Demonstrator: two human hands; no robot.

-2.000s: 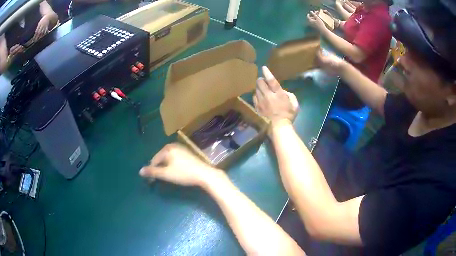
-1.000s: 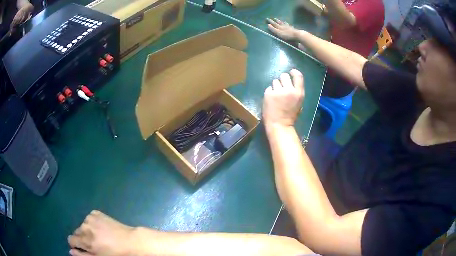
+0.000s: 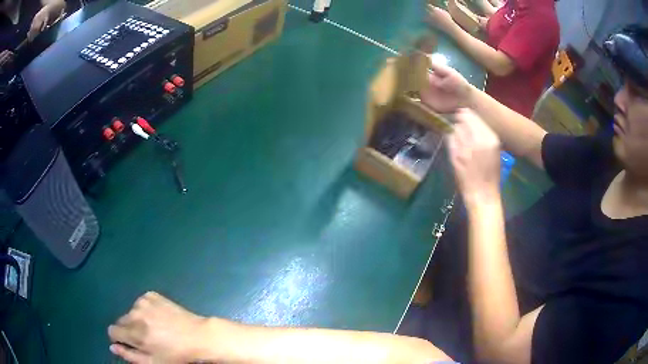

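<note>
My right hand (image 3: 156, 328) rests palm down on the green tabletop at the lower left, its arm entering from the bottom. Its fingers are loosely bent with small gaps, and no object shows in it; the palm is hidden. My left hand is out of the picture. An open brown mailer box (image 3: 387, 171) is at the upper right, partly blurred, away from my hand. Dark coiled cable (image 3: 394, 136) and a shiny bagged accessory (image 3: 410, 154) lie in it. A person in black at the right has both hands at its lid and right side.
A black equipment box (image 3: 106, 78) with red connectors and a brown carton (image 3: 231, 39) stand at the upper left. A grey speaker-like block (image 3: 57, 206) is at the left. Another person in red (image 3: 522, 50) is at the upper right.
The mailer box has moved from the centre to the right, to the other person's hands. My right hand first moved from near the box to the lower left and now stays about there.
</note>
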